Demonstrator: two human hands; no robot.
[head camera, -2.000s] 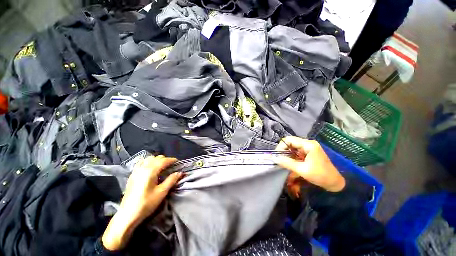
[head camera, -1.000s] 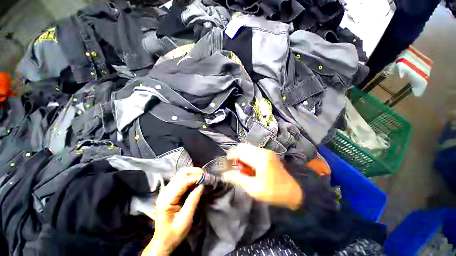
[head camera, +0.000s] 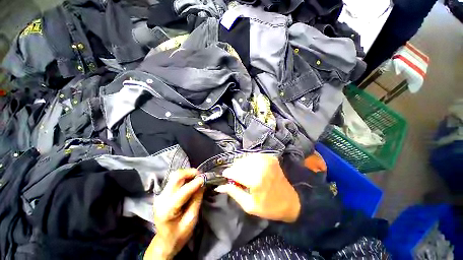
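A grey denim garment (head camera: 216, 223) hangs between my hands at the lower middle, with a stitched band and small brassy buttons along its upper edge. My left hand (head camera: 177, 205) pinches the band near a seam. My right hand (head camera: 264, 188) is just right of it, closed around a small red tool (head camera: 237, 184), likely thread snips; most of it is hidden in the fist and its tip cannot be made out. The hands are close together but a small gap shows between them.
Grey and black denim garments (head camera: 188, 76) lie heaped ahead and to the left. A green crate (head camera: 398, 147) with pale cloth and blue crates (head camera: 355, 188) stand at the right. A stool with a red-striped white cloth (head camera: 411, 65) stands behind them. An orange item (head camera: 316, 162) shows beside the blue crate.
The band was stretched wide between both hands; my hands have since come together at its left part. The red tool now shows in my right hand. The view has shifted slightly.
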